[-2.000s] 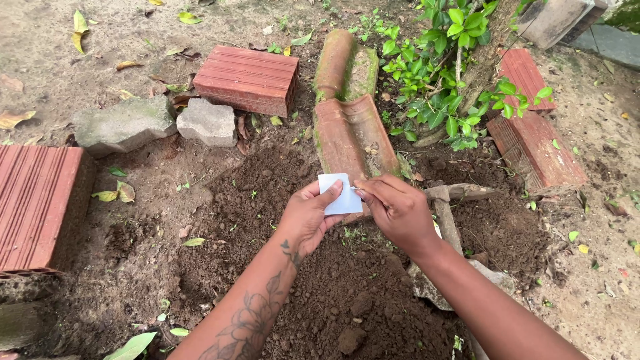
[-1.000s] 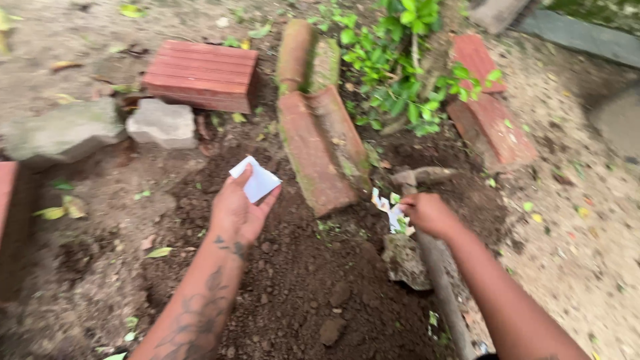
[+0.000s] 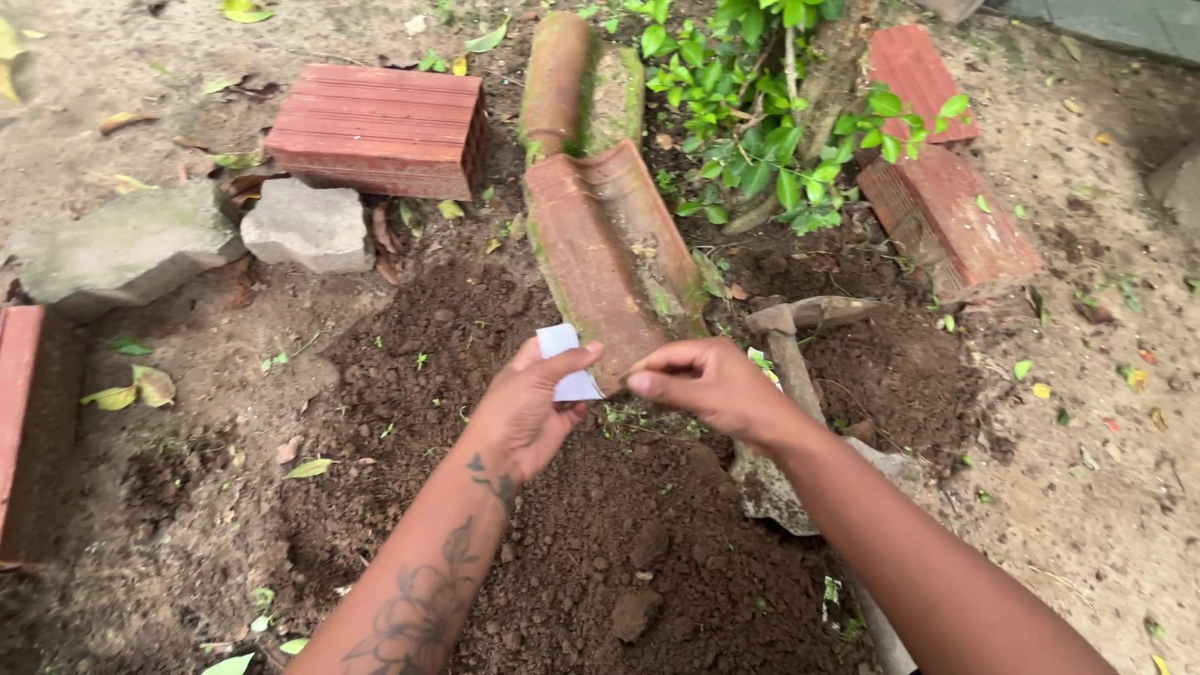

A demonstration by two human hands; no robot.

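My left hand (image 3: 536, 403) holds a small white paper packet (image 3: 567, 364) between thumb and fingers, above the loose dark soil (image 3: 562, 553). Just right of the packet is my right hand (image 3: 703, 380), its thumb and index finger pinched together; whether anything tiny is between them cannot be told. Behind both hands lie curved clay roof tiles (image 3: 600, 244), green with moss. A digging tool with a worn head (image 3: 816, 312) and a wooden handle (image 3: 797, 375) rests on the soil, partly hidden by my right forearm. Near the handle, a printed scrap (image 3: 764, 364) shows beside my right wrist.
Red hollow clay bricks stand at the upper left (image 3: 380, 127), left edge (image 3: 19, 412) and right (image 3: 952, 220). Two stone pieces (image 3: 309, 225) sit near the upper left brick. A leafy shrub (image 3: 759, 122) grows behind the tool. A rough stone chunk (image 3: 773, 492) lies under my right forearm.
My right hand held a torn printed scrap near the tool one second ago; now it has come back left beside the packet. The scrap has been let go.
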